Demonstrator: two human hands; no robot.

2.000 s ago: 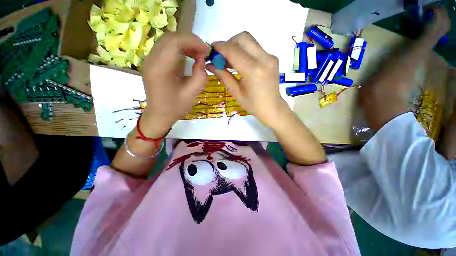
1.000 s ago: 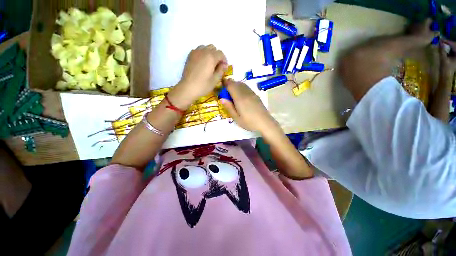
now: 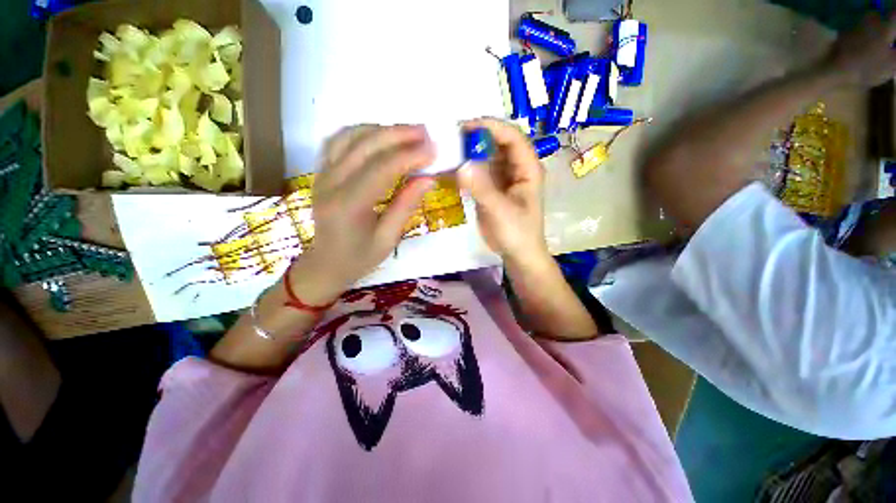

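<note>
My right hand (image 3: 506,192) holds a blue battery cell (image 3: 478,144) between thumb and fingers, one round end facing the camera. My left hand (image 3: 365,201) is just left of it, blurred, with thumb and fingers a little apart. A thin dark line runs between the two hands; whether my left hand grips it or anything else cannot be told. Below both hands, rows of amber wired boards (image 3: 439,204) lie on a white work sheet (image 3: 162,236), their dark leads trailing left. My left hand covers part of the rows.
An open cardboard box (image 3: 263,98) with yellow slips (image 3: 172,108) stands at upper left. Green circuit boards (image 3: 84,255) lie at far left. Loose blue cells (image 3: 570,93) and one amber wired board (image 3: 590,158) lie to the right. Another person's arm (image 3: 717,138) reaches in at right.
My left hand has moved back and left from the amber rows, and my right hand has lifted and turned the blue cell end-on. The other person's arm has shifted slightly.
</note>
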